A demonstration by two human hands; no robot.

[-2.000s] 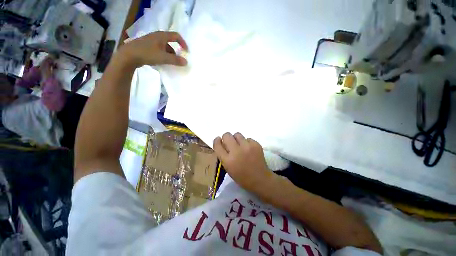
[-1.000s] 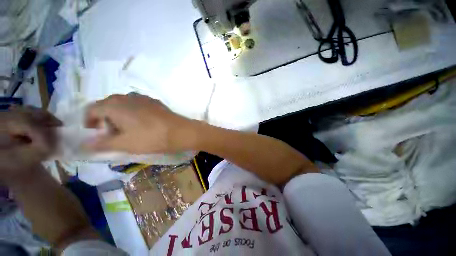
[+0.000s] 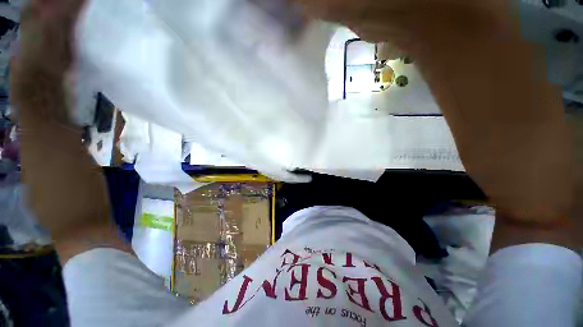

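Note:
A white cloth piece (image 3: 204, 83) is lifted in front of me, blurred, and hangs over the near part of the sewing table. My left hand (image 3: 54, 48) is at the upper left, blurred, at the cloth's left side. My right hand (image 3: 297, 9) is at the top edge, blurred and partly cut off, at the cloth's upper right. The fingers of both hands are hard to make out, but the cloth is held up between them. The lit needle area (image 3: 385, 75) shows between the cloth and my right forearm.
More white cloth (image 3: 156, 150) hangs at the table's left end. Below is a taped brown cardboard box (image 3: 220, 230) beside a yellow rail (image 3: 230, 178). A white pile (image 3: 460, 249) lies at the lower right. The table's front edge (image 3: 428, 163) runs across the middle.
Both hands have risen from the left side of the table, and the cloth is lifted and spread between them. The view has turned back left, so the scissors are no longer seen.

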